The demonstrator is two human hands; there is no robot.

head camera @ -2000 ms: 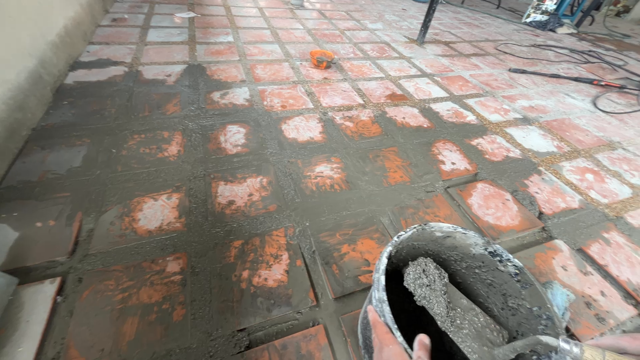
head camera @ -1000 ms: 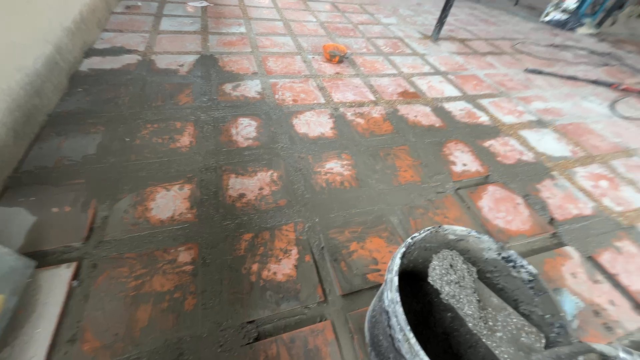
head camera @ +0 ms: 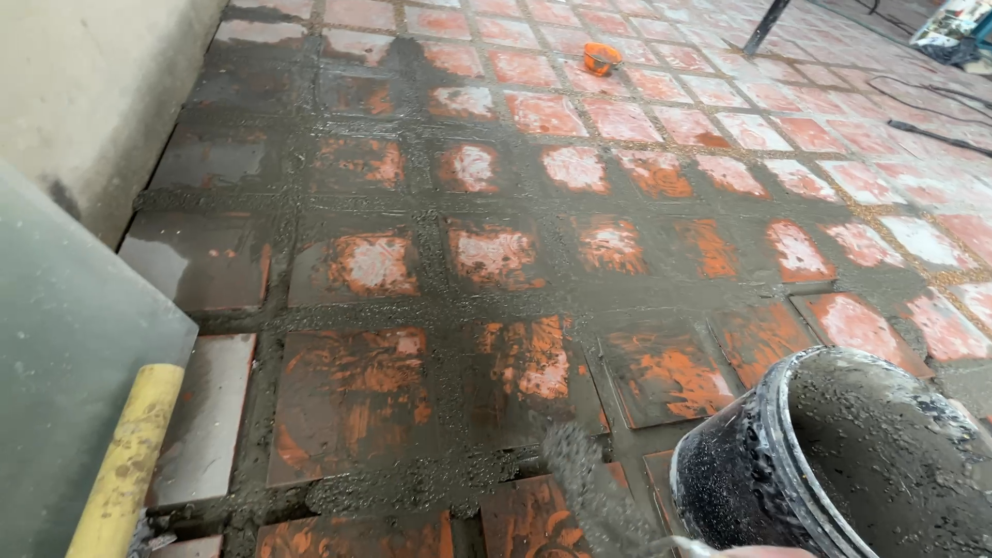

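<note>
My right hand point(head camera: 763, 552) shows only as a sliver at the bottom edge, by the metal shank of a trowel. Wet grey mortar covers the trowel's blade point(head camera: 593, 488), which is blurred and tilted over the terracotta tiles point(head camera: 535, 515). Just right of the blade stands a black plastic bucket point(head camera: 725, 457), its inner wall smeared with mortar. Grey mortar point(head camera: 418, 484) fills part of the joints below the left-centre tiles, while some joints near the bottom are dark gaps. My left hand is out of frame.
At the left, a flat grey panel with a yellow tubular edge piece point(head camera: 128, 457) stands near a plastered wall point(head camera: 101, 93). Farther off are an orange bowl-like container point(head camera: 602, 59), a dark metal post point(head camera: 767, 27) and a black cable point(head camera: 930, 97) on the tiles.
The mortar-laden trowel has come out of the bucket and moved left over the tiles. The hand seen on the bucket's rim earliest is gone from there. The view has shifted.
</note>
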